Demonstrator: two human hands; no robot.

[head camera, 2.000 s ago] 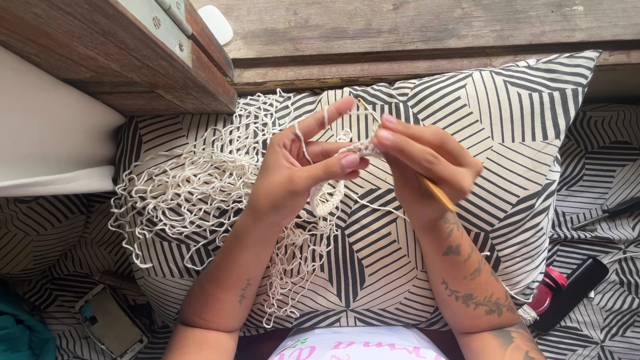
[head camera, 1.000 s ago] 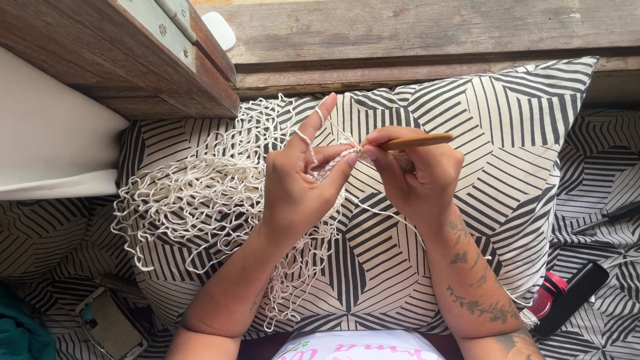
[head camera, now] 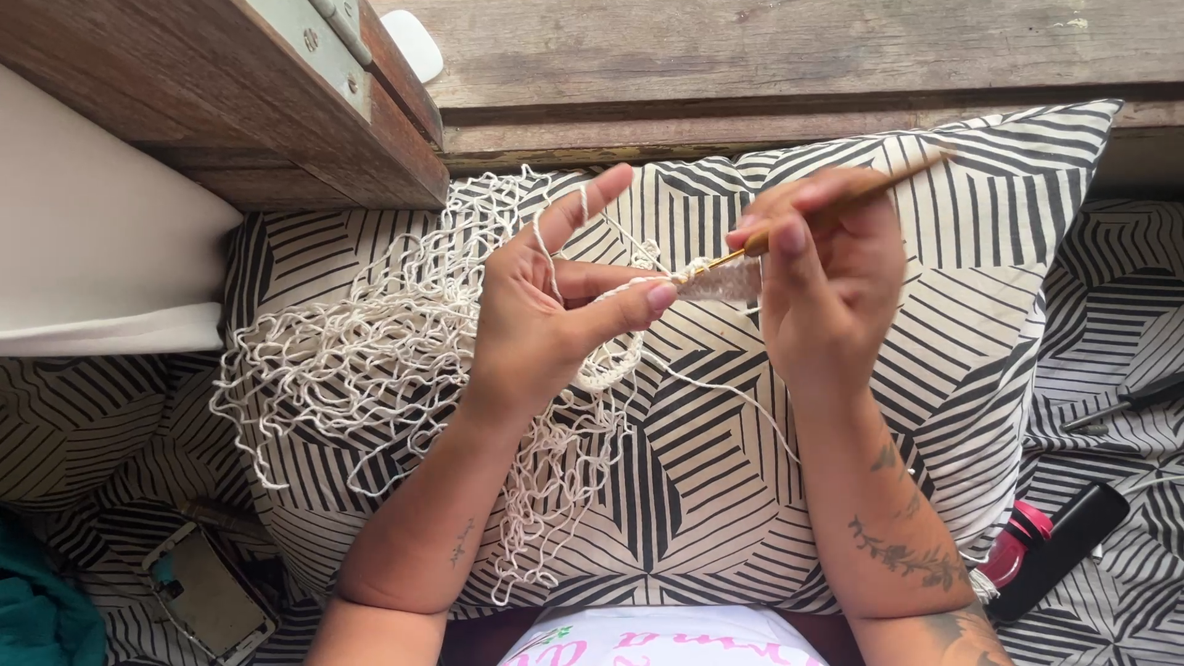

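Observation:
My left hand [head camera: 546,305] pinches a strip of cream crochet work [head camera: 615,363] between thumb and finger, its index finger raised with yarn looped around it. A crochet hook [head camera: 856,196] with a brown handle and gold-coloured shaft is gripped in my right hand [head camera: 823,268], which is slightly blurred. The hook's tip meets the stitches just right of my left thumb. A heap of crinkled cream yarn [head camera: 370,342] lies on a black-and-white patterned pillow [head camera: 712,462], left of and beneath my left hand. One strand runs down to the right, passing behind my right forearm.
Beyond the pillow runs a wooden ledge [head camera: 740,55], with a hinged wooden frame [head camera: 277,102] at upper left and a white object [head camera: 413,44] beside it. A black case [head camera: 1059,552] and pink item [head camera: 1017,536] lie lower right, a dark-handled tool [head camera: 1124,402] above them. A framed device part [head camera: 208,592] lies lower left.
My right hand has turned and the hook's handle, which pointed right a second ago, now points up and to the right. My left hand keeps hold of the crochet work.

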